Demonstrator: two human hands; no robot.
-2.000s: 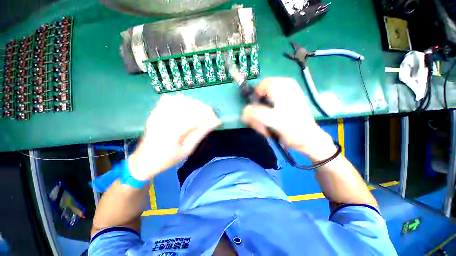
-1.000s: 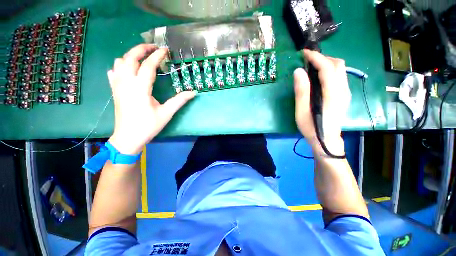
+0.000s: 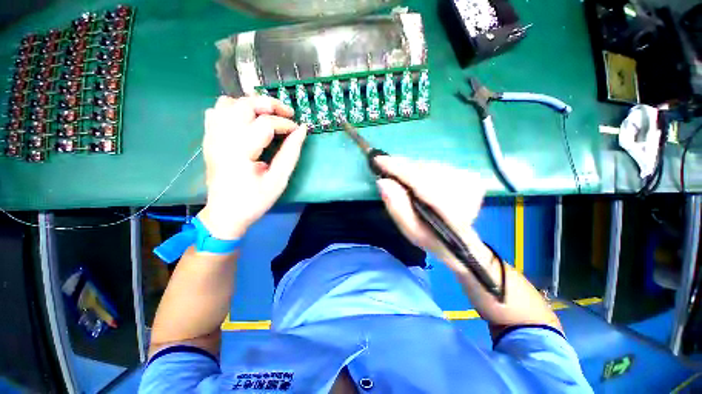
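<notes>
A green PCB panel (image 3: pixel 372 100), a row of small boards with whitish parts, leans at the front of a grey metallic support (image 3: pixel 331 48). Thin upright leads stand along its far edge. My right hand (image 3: pixel 431 198) holds a black soldering iron (image 3: pixel 440 225) like a pen, its tip at the near edge of the panel, left of the middle. My left hand (image 3: pixel 250 158) is at the panel's left end, fingertips pinched on thin solder wire (image 3: pixel 178 177) that trails left. The fingers hide the panel's leftmost board. A blue strap (image 3: pixel 212 237) is on my left wrist.
Other panels (image 3: pixel 68 88) with reddish-brown parts lie at the left. Cutters (image 3: pixel 493 115) with light-blue handles lie right of the panel. A black box (image 3: pixel 481 27) with whitish bits is behind them. A black stand with a yellowish pad (image 3: pixel 620 77) and a white lump (image 3: pixel 639 141) are far right.
My right hand has moved from the black box down and left to the panel with the iron, uncovering the cutters. My left hand has moved slightly right and down, and its fingers have closed together.
</notes>
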